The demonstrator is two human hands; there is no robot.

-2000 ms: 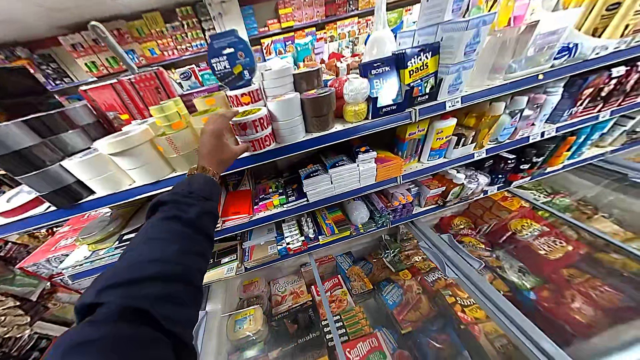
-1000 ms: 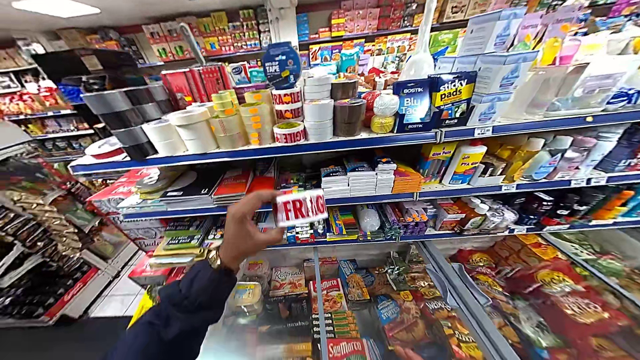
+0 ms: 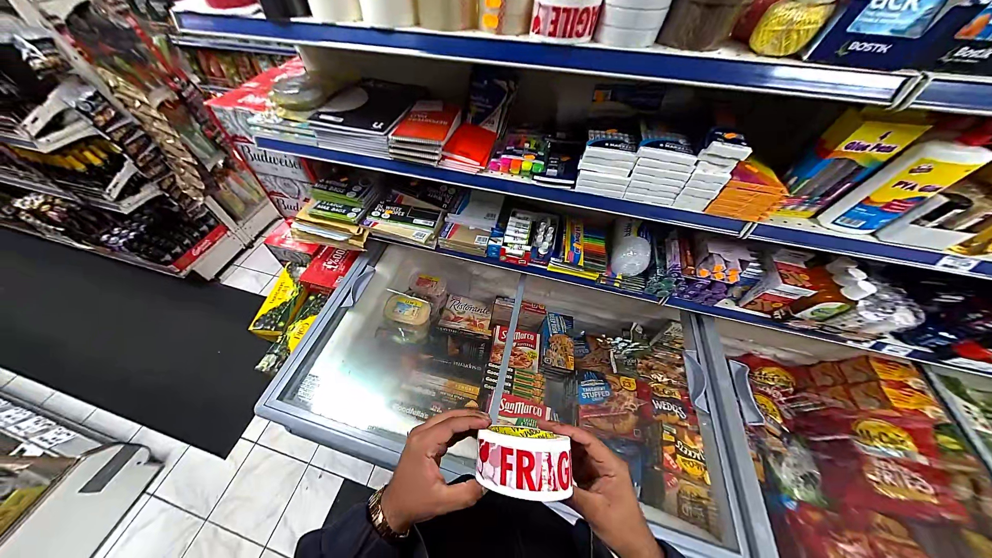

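Observation:
A roll of white packing tape with red lettering (image 3: 525, 463) is held between both hands, low in the middle of the view. My left hand (image 3: 434, 469), with a gold-coloured watch at its wrist, grips the roll's left side. On the right side, the fingers and thumb of my right hand (image 3: 601, 480) hold it. The roll's flat side faces up at a slight tilt, and a yellow inner core shows. Another roll of the same tape (image 3: 565, 19) stands on the upper shelf among other tape rolls.
Just beyond my hands is a glass-topped chest freezer (image 3: 341, 387) with boxed pizzas. Above it, a blue-edged shelf (image 3: 496, 182) holds notebooks, markers and a bottle of PVA glue (image 3: 903, 186). Beer cartons (image 3: 279, 174) stand at the left, near a black floor mat (image 3: 132, 333).
My left hand has taken a tape roll from the upper shelf and brought it down close to my body. My right hand has come into view and holds it too. The view has tilted downward.

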